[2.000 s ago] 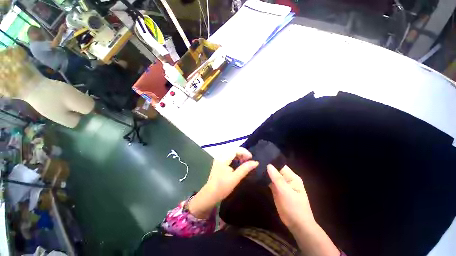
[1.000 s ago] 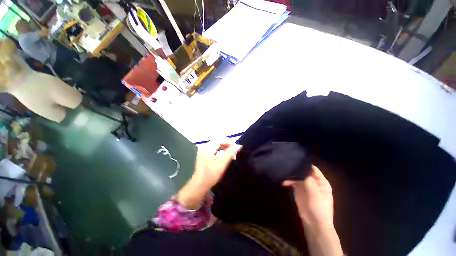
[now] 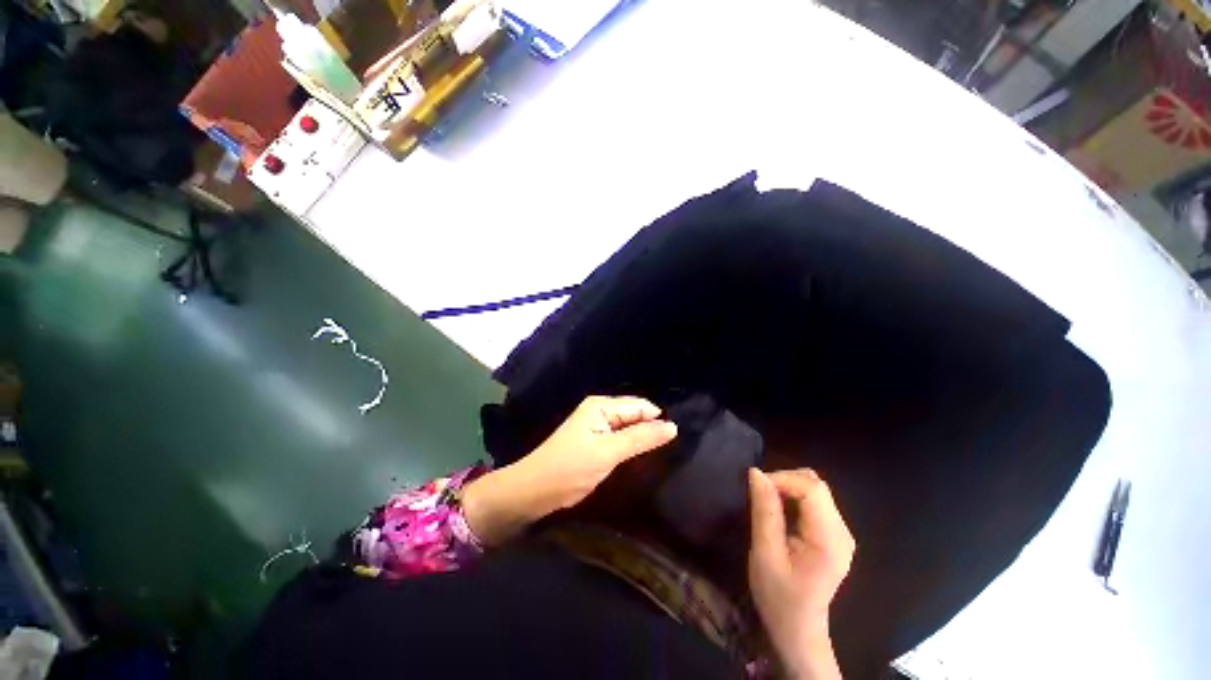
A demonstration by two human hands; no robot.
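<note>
A large black garment (image 3: 850, 306) lies spread over the white table (image 3: 691, 106). My left hand (image 3: 571, 458) pinches the left edge of a greyer lining piece (image 3: 715, 465) between thumb and fingers, near the garment's near side. My right hand (image 3: 797, 538) pinches the right edge of the same piece. A narrow black strap (image 3: 502, 303) sticks out past the garment's left edge. Dark thread snips (image 3: 1113, 534) lie on the table to the right of the garment.
A white control box (image 3: 303, 157) with red buttons, a reddish bin (image 3: 246, 86) and a tray of tools (image 3: 432, 93) stand at the table's left corner. Papers (image 3: 565, 20) lie behind. White thread (image 3: 365, 365) lies on the green floor. A printed box (image 3: 1169, 126) is at upper right.
The view has shifted right and down, bringing the snips into view. My left hand has moved from the garment's edge onto the lining piece, and my hands are closer together than one second ago.
</note>
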